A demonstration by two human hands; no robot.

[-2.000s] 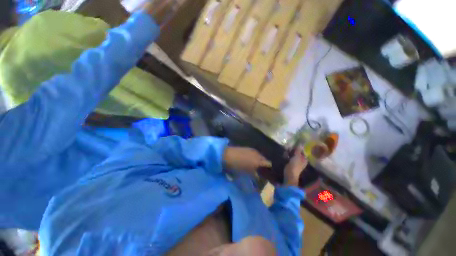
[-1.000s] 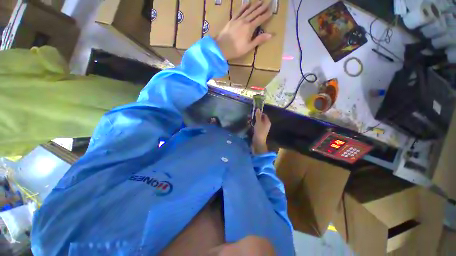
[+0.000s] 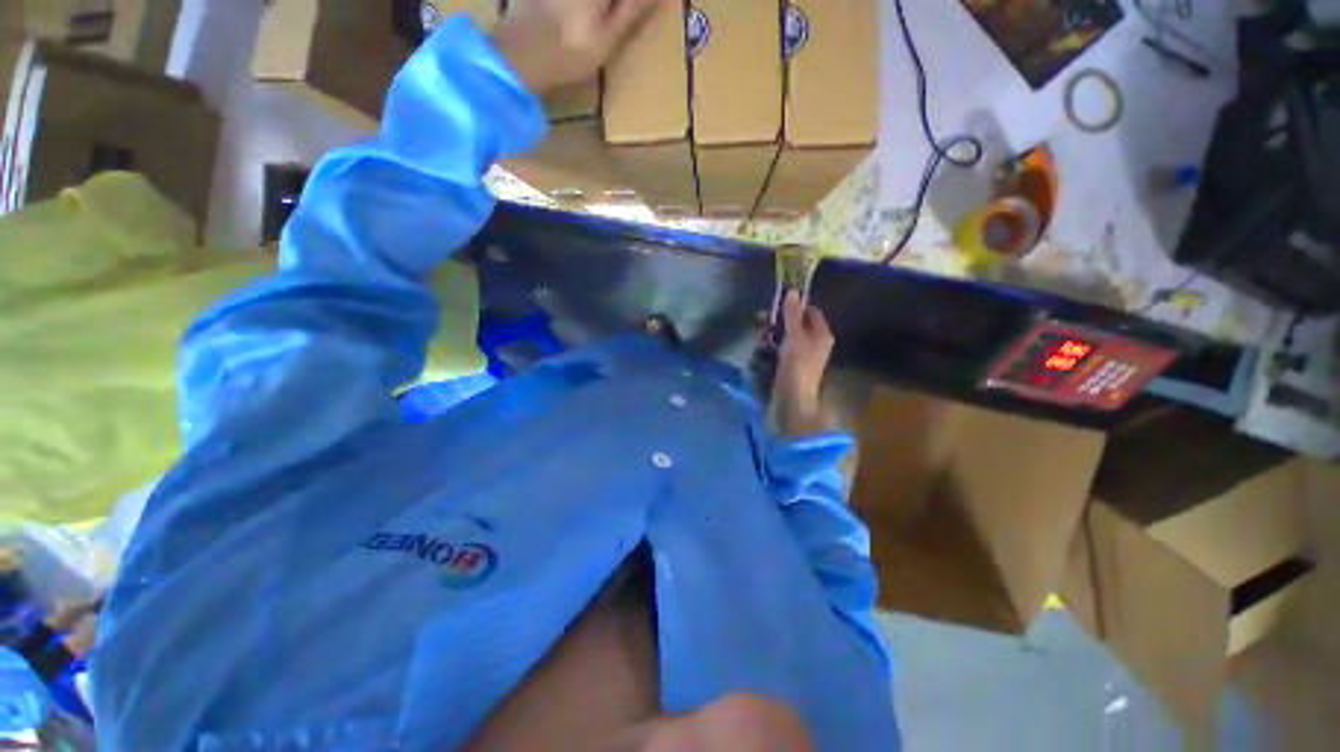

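Several brown product boxes (image 3: 738, 91) stand in a row on the bench, with small round dark-and-white marks; the top edge cuts them off. My left hand (image 3: 566, 41) is at the left boxes, partly cut off by the top edge, fingers apart, with nothing seen in it. My right hand (image 3: 802, 357) is at the dark front edge of the bench, below the boxes. Its fingers are closed on a small yellowish strip-like item (image 3: 795, 270) that I cannot identify.
An orange tape gun (image 3: 1018, 210), a pale tape ring (image 3: 1092, 100) and a black cable (image 3: 926, 162) lie on the bench. A red digit display (image 3: 1080, 363) is at its edge. Open cartons (image 3: 1014, 485) stand below right. Yellow-green cloth (image 3: 103, 338) is at left.
My left hand has gone from the right-hand boxes to the left ones. The view has shifted. My right hand remains at the bench edge with the small item; two seconds ago it was near the tape gun.
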